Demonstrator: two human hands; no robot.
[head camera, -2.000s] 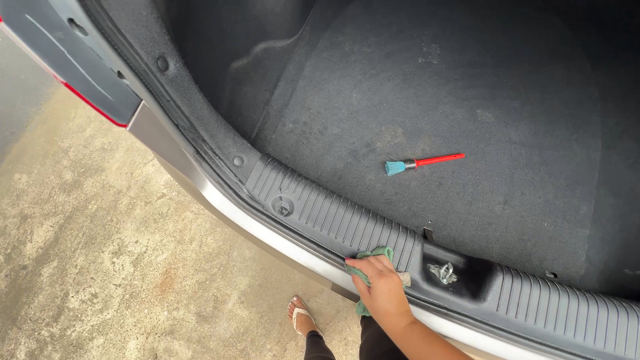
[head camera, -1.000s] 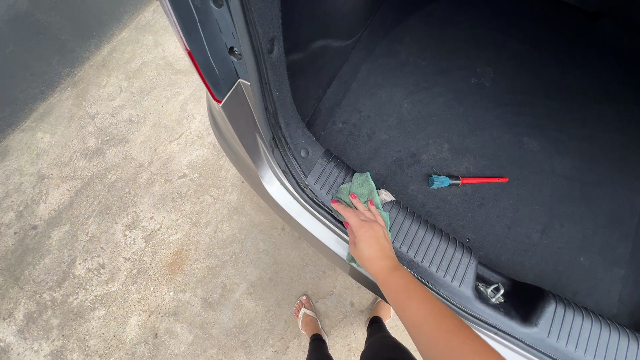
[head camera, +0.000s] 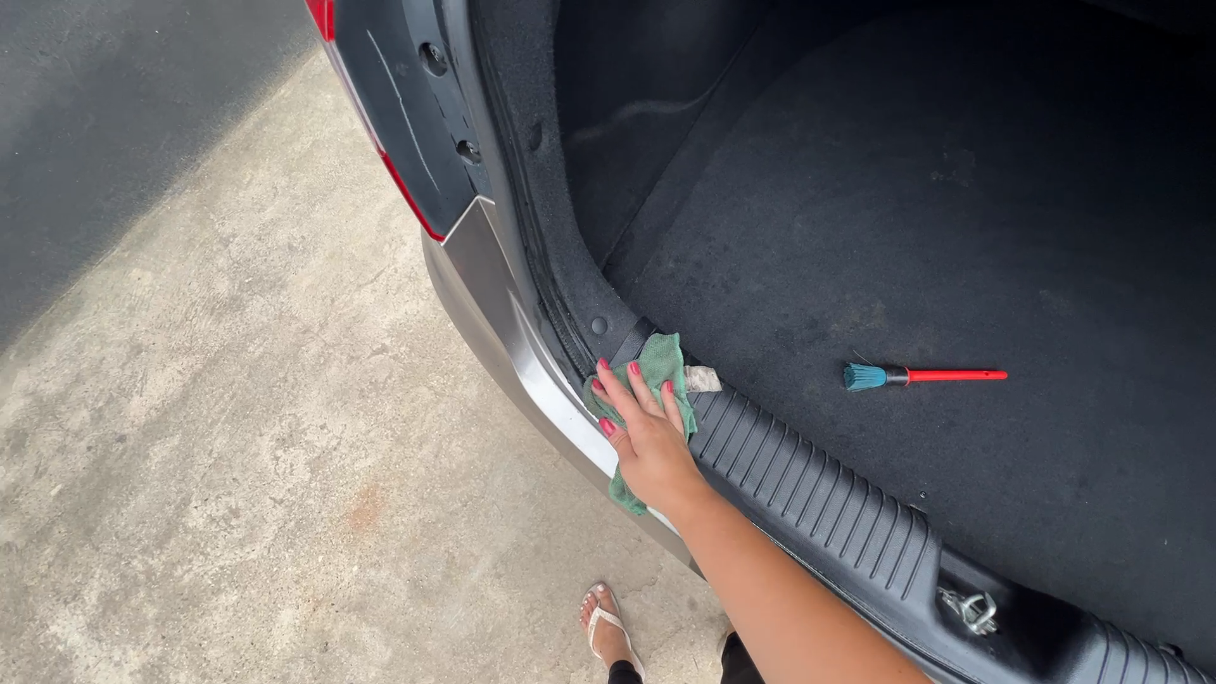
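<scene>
My right hand (head camera: 651, 446) lies palm down on a green cloth (head camera: 662, 358), pressing it on the left end of the ribbed black plastic trunk sill trim (head camera: 807, 484). Part of the cloth hangs below the hand over the silver bumper edge. A whitish tag (head camera: 703, 379) sticks out from the cloth's right side. On the dark trunk carpet, right of the hand, lies a detailing brush (head camera: 912, 375) with blue bristles and a red handle. My left hand is not in view.
A metal latch striker (head camera: 971, 610) sits in a recess of the sill. The silver rear bumper (head camera: 503, 332) curves up to the red tail light edge (head camera: 410, 198). Below are concrete ground (head camera: 285, 427) and a foot in a white flip-flop (head camera: 608, 622).
My right hand has moved left with the green cloth along the sill, from beside the latch recess to the far left end of the ribbed trim. The view has shifted too.
</scene>
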